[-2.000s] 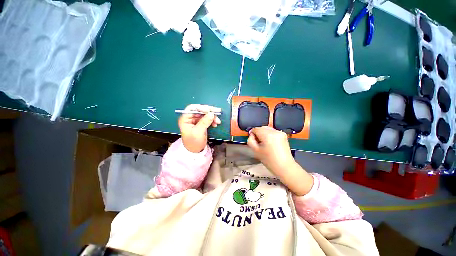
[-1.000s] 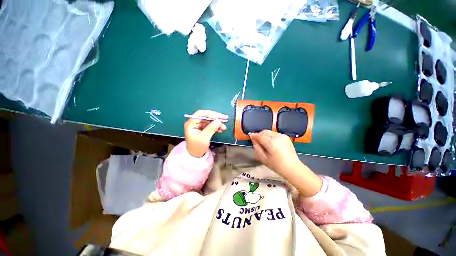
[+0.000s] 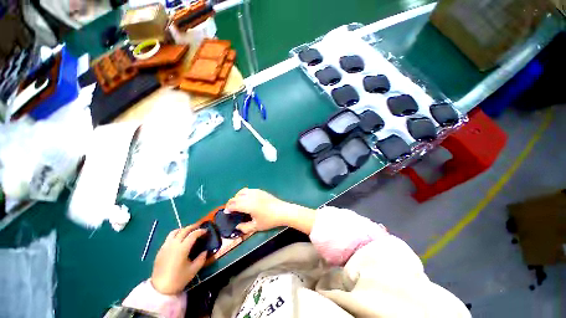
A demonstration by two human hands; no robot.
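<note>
The orange fixture lies at the table's front edge, partly hidden by my hands. Two black shells are at it, a left one and a right one. My left hand has its fingers on the left shell's edge. My right hand has its fingers on the right shell. Whether the shells are raised from their pockets cannot be told. The thin pale stick lies on the mat left of my left hand. The white glue bottle stands or lies near the pliers.
Four open black cases sit beside the filled blister tray. Blue-handled pliers lie behind. Plastic bags, a white wad and stacked orange fixtures are at left and back. A red stool stands right of the table.
The view has swung to the right. My left hand has let go of the stick and moved to the left shell. My right hand has moved to the right shell.
</note>
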